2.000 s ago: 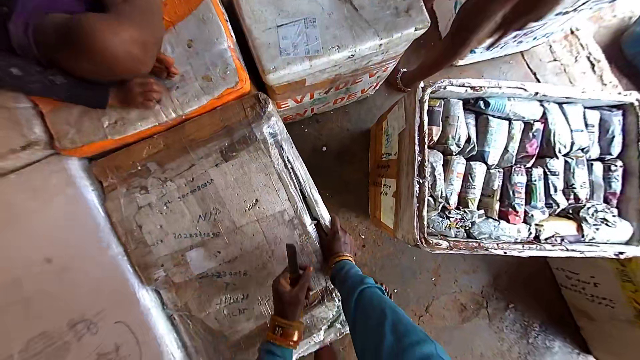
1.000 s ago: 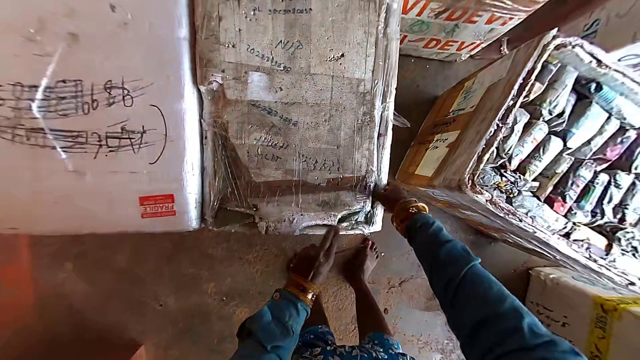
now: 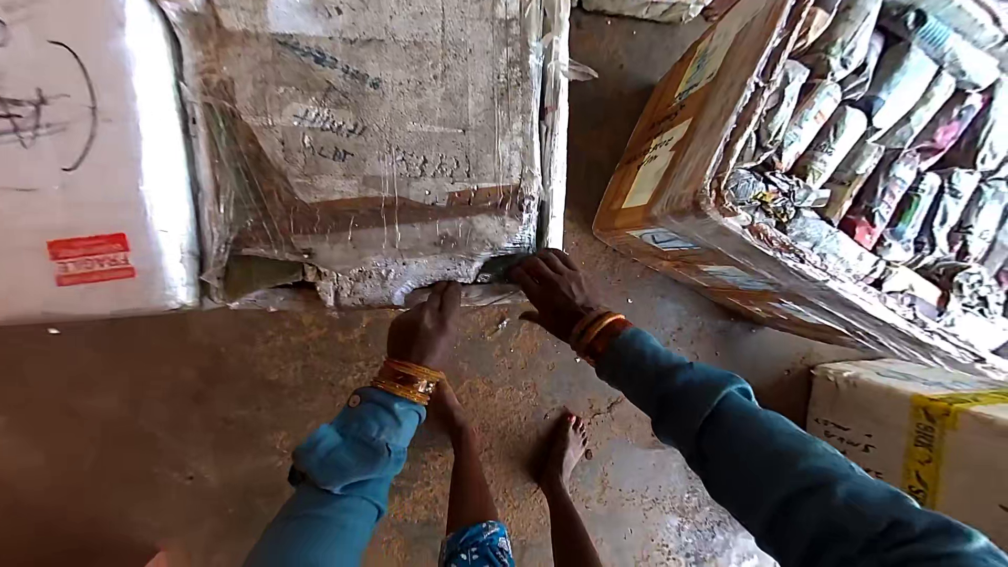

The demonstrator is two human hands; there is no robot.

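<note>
A worn foam box (image 3: pixel 394 142) wrapped in clear film and brown tape lies before me, its near edge broken and ragged. My left hand (image 3: pixel 425 327) is curled against the middle of that near edge, fingertips partly hidden; whether it holds anything cannot be told. At the near right corner, my right hand (image 3: pixel 555 295) grips the edge, fingers over it and thumb lower. A dark gap shows beside its fingertips, and another opening lies at the near left corner.
At the left stands a white box (image 3: pixel 94 189) with a red and white sticker. An open carton (image 3: pixel 669 165) full of newspaper-wrapped bundles (image 3: pixel 835 142) is at the right. Below it is a white box with yellow tape (image 3: pixel 929 441). My bare foot (image 3: pixel 563 453) rests on the floor (image 3: pixel 236 441).
The view has shifted toward the box's near end. My left hand, which held a dark flat tool over the box top two seconds ago, is now at the near edge. My right hand has moved to the near corner.
</note>
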